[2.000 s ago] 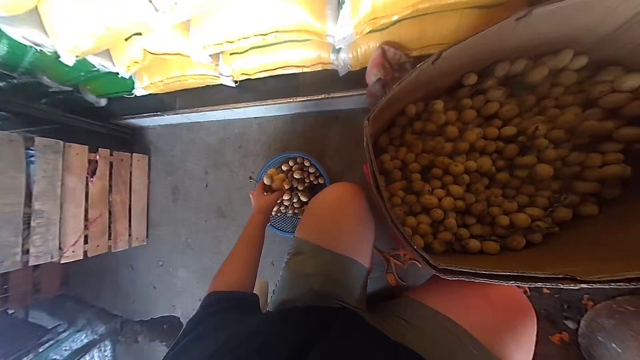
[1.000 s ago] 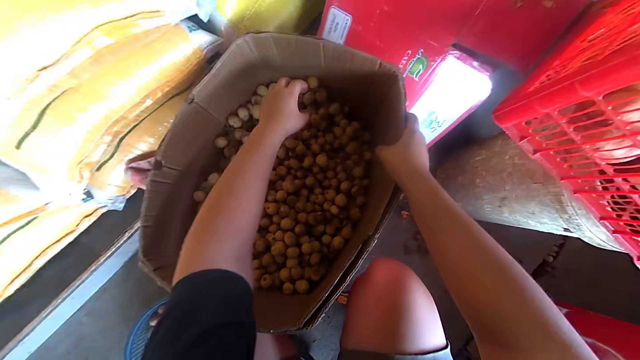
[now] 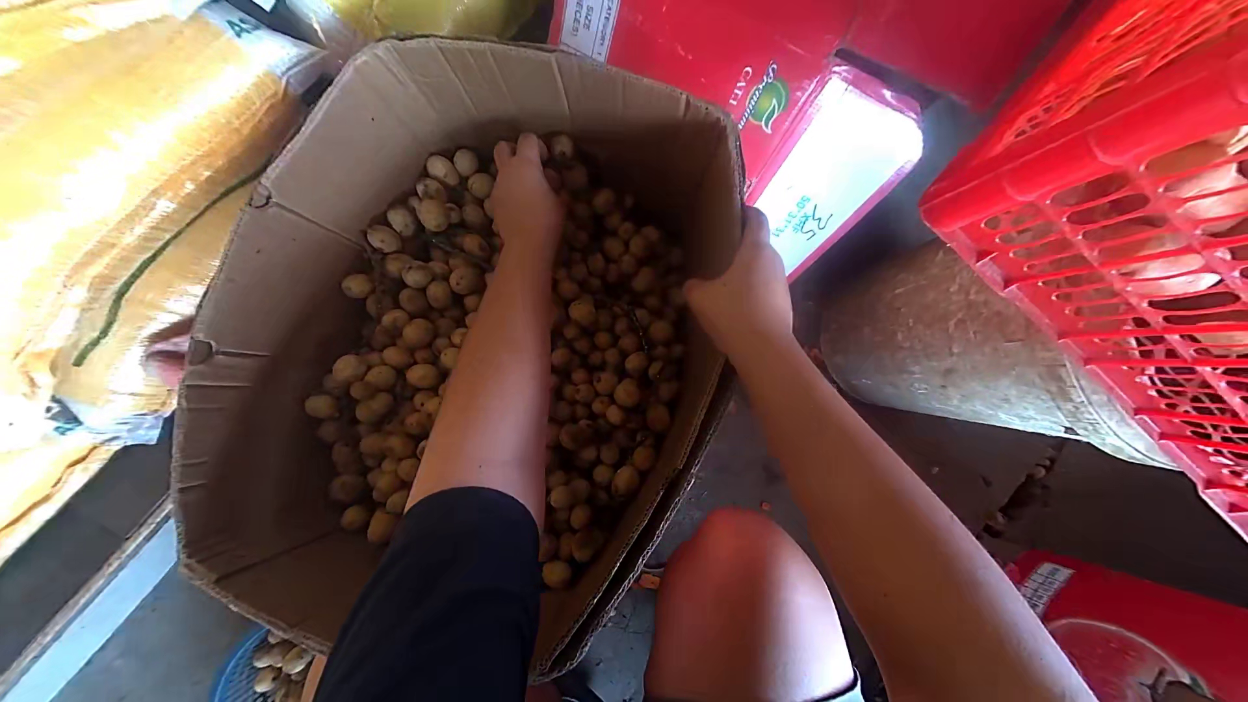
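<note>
A big cardboard box (image 3: pixel 283 283) holds a heap of small round tan fruits (image 3: pixel 419 331), some on thin stems; they look like longan or langsat. My left hand (image 3: pixel 526 195) reaches down among the fruits near the far wall of the box, fingers partly bent; whether it grips any fruit is hidden. With my right hand (image 3: pixel 746 288) I hold the box's right rim, thumb inside and fingers outside. A blue plastic basket (image 3: pixel 234 673) with similar fruits (image 3: pixel 283 663) shows partly at the bottom left, below the box.
Yellow sacks (image 3: pixel 127 195) are stacked at the left. Red cartons (image 3: pixel 682 58) stand beyond the box. A red plastic crate (image 3: pixel 1082 146) with round produce stands at the right, beside a pale rounded sack-like object (image 3: pixel 955 341). My bare knee (image 3: pixel 746 604) is near the box's lower right side.
The view has swung strongly to the right since the oldest frame. There, one hand was at the fruits in the blue basket; now my left hand is in the box and my right on its rim.
</note>
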